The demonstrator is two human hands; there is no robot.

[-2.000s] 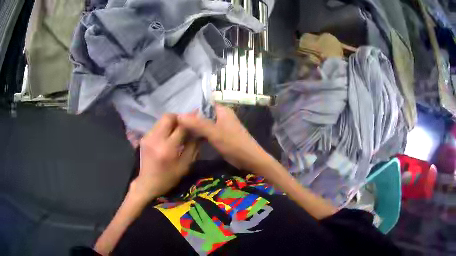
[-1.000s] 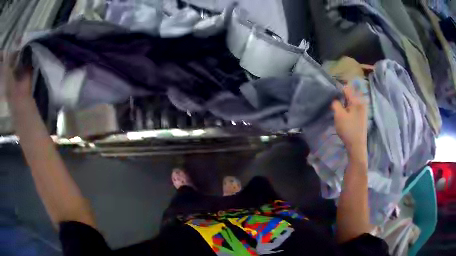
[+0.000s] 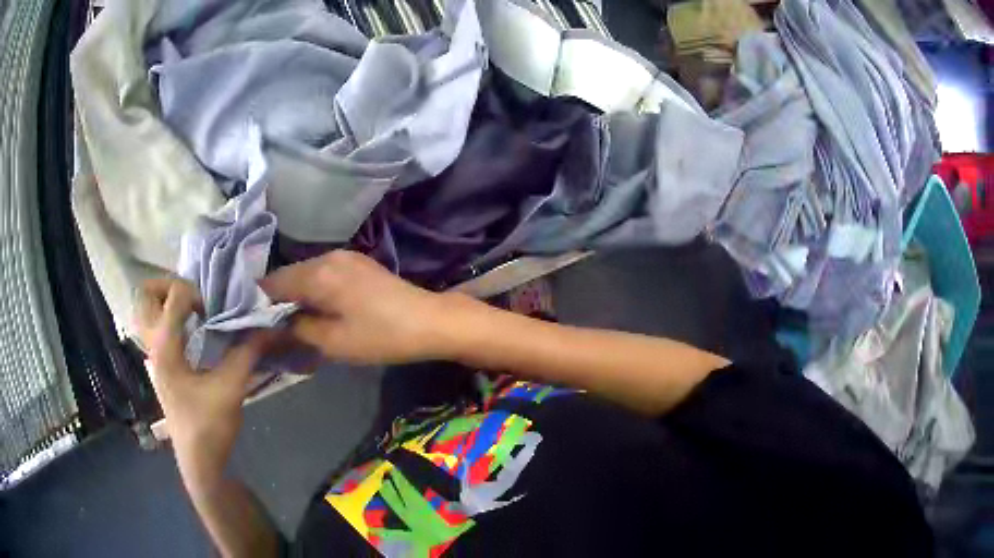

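My left hand (image 3: 196, 343) and my right hand (image 3: 332, 305) are close together at the lower left, both gripping a gathered lavender-grey fabric piece (image 3: 231, 262). Its folds stand up between my hands. Behind it lies a loose pile of lavender-grey fabric (image 3: 256, 87), with a dark purple piece (image 3: 480, 180) to its right. A lighter grey-blue panel (image 3: 692, 164) lies right of the dark piece. My fingertips are partly hidden in the folds.
Beige fabric (image 3: 136, 142) hangs at the left beside metal tubes (image 3: 33, 273). A layered lavender pile (image 3: 861, 120) is at the right, near khaki pieces (image 3: 708, 33). A teal basket (image 3: 950, 267) with pale fabric (image 3: 899, 381) is at the right, before a red object (image 3: 968, 174).
The dark fabric spread between my hands a second ago now lies on the rack. My right hand has moved left across my body to join my left hand at the gathered lavender-grey piece.
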